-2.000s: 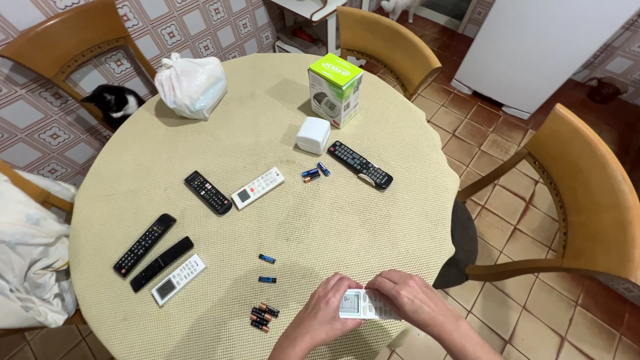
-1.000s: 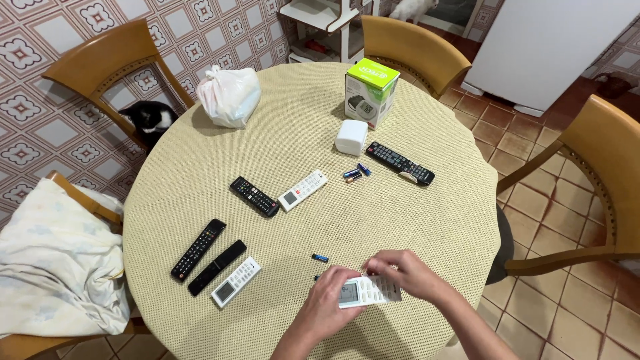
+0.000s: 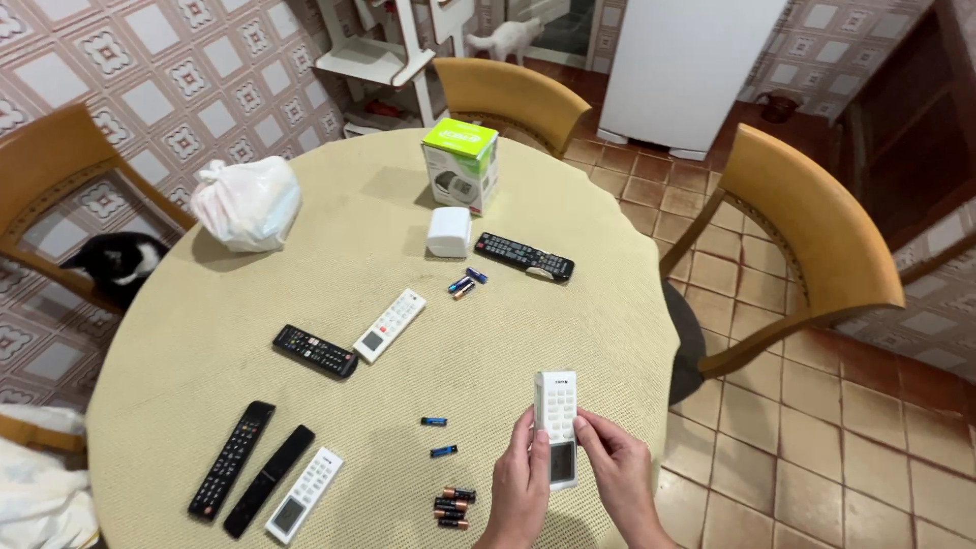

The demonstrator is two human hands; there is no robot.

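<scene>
My left hand [image 3: 521, 480] and my right hand [image 3: 616, 473] hold a white remote control [image 3: 560, 404] upright between them, its keypad facing me and its screen at the lower end. To the left lie two blue batteries [image 3: 443, 451] and, below them, several black and copper batteries [image 3: 451, 505]. At the lower left, two black remotes [image 3: 232, 461] [image 3: 269, 481] lie beside a white remote [image 3: 305, 496]. Mid-table, another black remote [image 3: 315, 351] touches or nearly touches a white one [image 3: 390, 325]. More batteries [image 3: 463, 284] lie near a black remote [image 3: 524, 257] farther back.
A white plastic bag [image 3: 248, 204], a green and white box [image 3: 460, 164] and a small white case [image 3: 449, 232] stand on the round table. Wooden chairs [image 3: 808, 221] surround it. A black and white cat [image 3: 118, 263] is at the left; a white cat [image 3: 509, 40] stands at the back.
The held white remote has turned from lying sideways to pointing away from me, and my hands now grip its two sides. The view has shifted.
</scene>
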